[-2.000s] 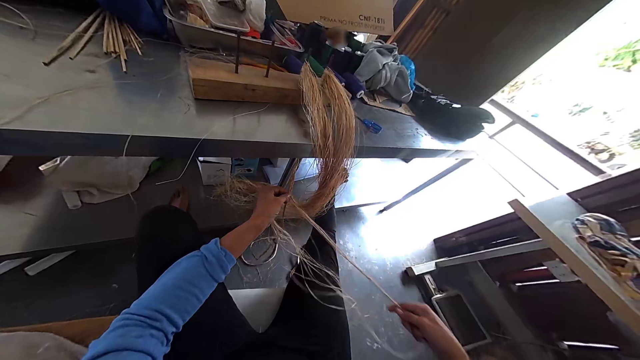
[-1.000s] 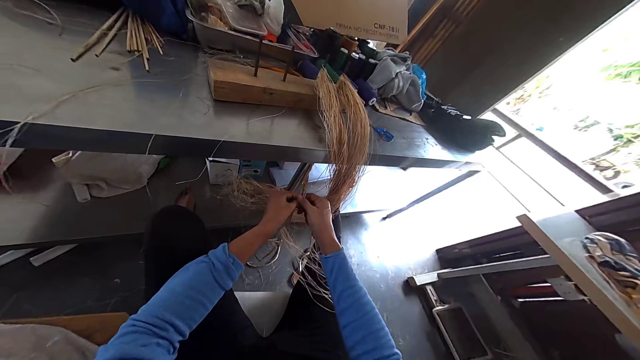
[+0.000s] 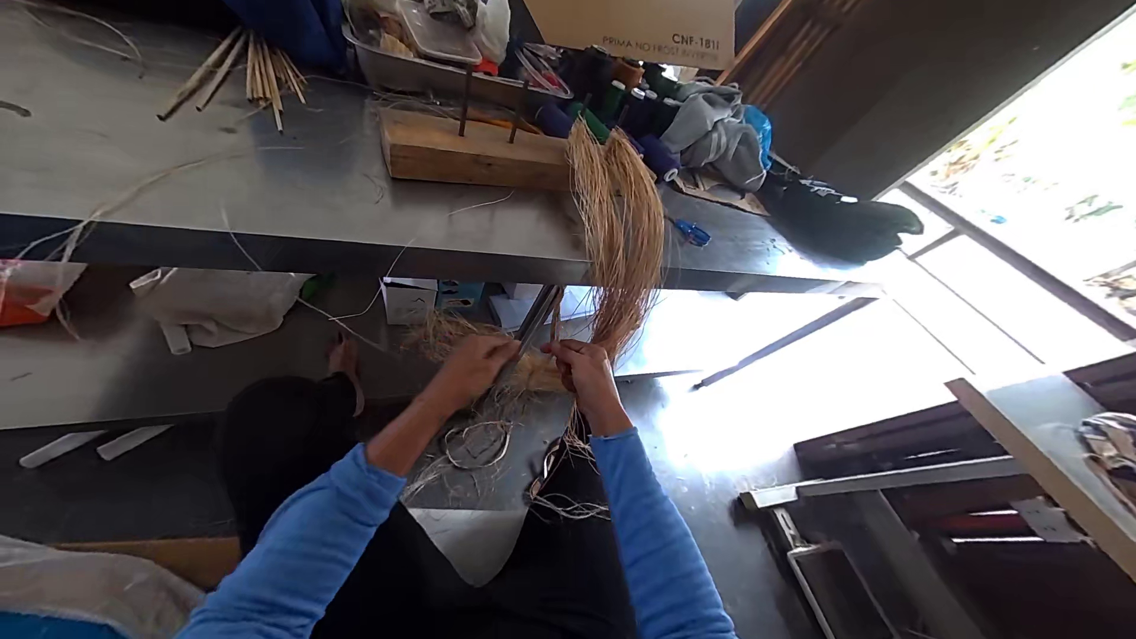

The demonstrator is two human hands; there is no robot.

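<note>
My right hand (image 3: 581, 362) closes its fingers on a thin plant-fibre strand below the bench edge. Just to its left, my left hand (image 3: 479, 362) has thumb and fingers pinched together beside a dark upright bar (image 3: 539, 312); whether a fibre lies between them cannot be made out. Two long bundles of tan plant fibre (image 3: 628, 222) hang over the metal bench's front edge, right above my right hand. A loose tangle of fibres (image 3: 532, 377) lies between and below the hands, and pale strands (image 3: 577, 508) trail over my right leg.
On the metal bench (image 3: 311, 195) stand a wooden block with metal pins (image 3: 479, 158), thread spools (image 3: 657, 160), a tray of odds and ends (image 3: 426, 75), thin sticks (image 3: 266, 75), a blue-handled tool (image 3: 690, 232) and a dark shoe (image 3: 830, 213). A metal frame (image 3: 790, 524) stands at the right.
My right hand, stretched far out to the lower right with a long strand two seconds ago, came back beside my left hand. Since one second ago the hands have moved slightly apart.
</note>
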